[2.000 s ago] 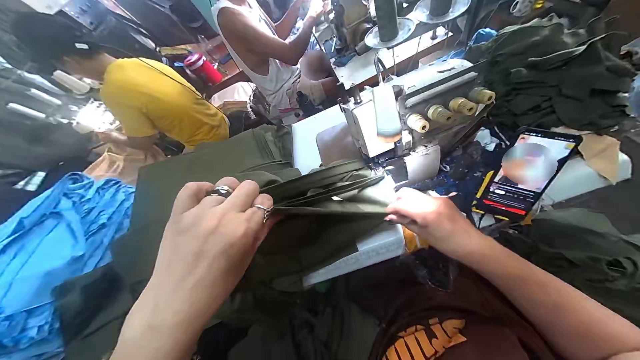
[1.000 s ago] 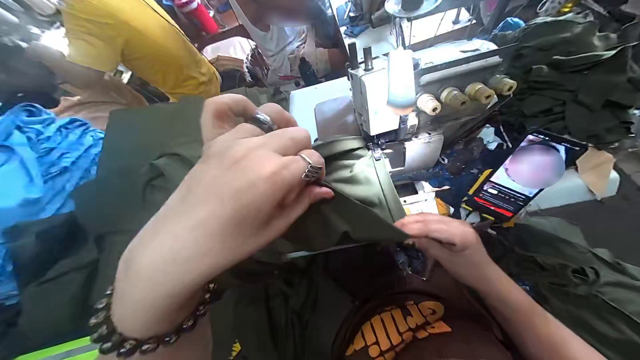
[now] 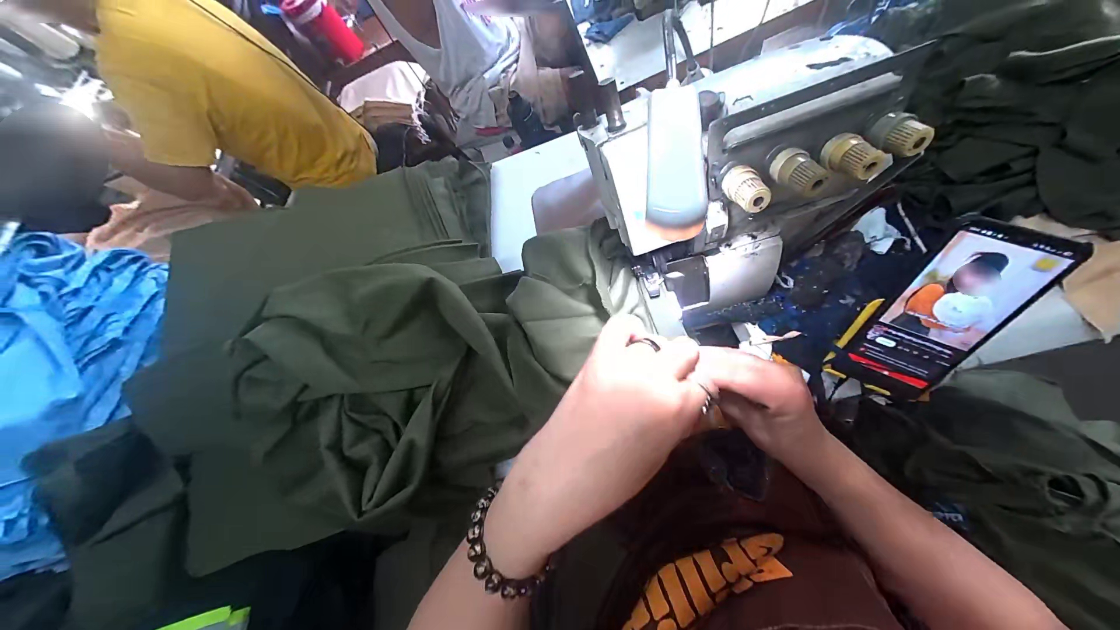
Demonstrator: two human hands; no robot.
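Observation:
My left hand (image 3: 634, 385) and my right hand (image 3: 761, 394) meet just in front of an overlock sewing machine (image 3: 744, 157). The left, with rings on its fingers, pinches the edge of an olive-green fabric piece (image 3: 560, 306); its fingertips are partly hidden. The right hand's fingers are curled against the left ones, and whether they hold cloth cannot be told. The fabric runs from under the lit presser foot (image 3: 652, 278) and lies in loose folds to the left.
A smartphone (image 3: 954, 306) with its screen lit stands tilted at the right. Dark green cloth (image 3: 1032, 131) is heaped behind it. Blue fabric (image 3: 79, 324) lies at the far left. A person in a yellow shirt (image 3: 227, 96) bends over at the upper left; another sits beyond the machine.
My left hand has moved right and down to my right hand. The fabric earlier stretched between the hands now lies slack at the left. The view has moved closer to the machine.

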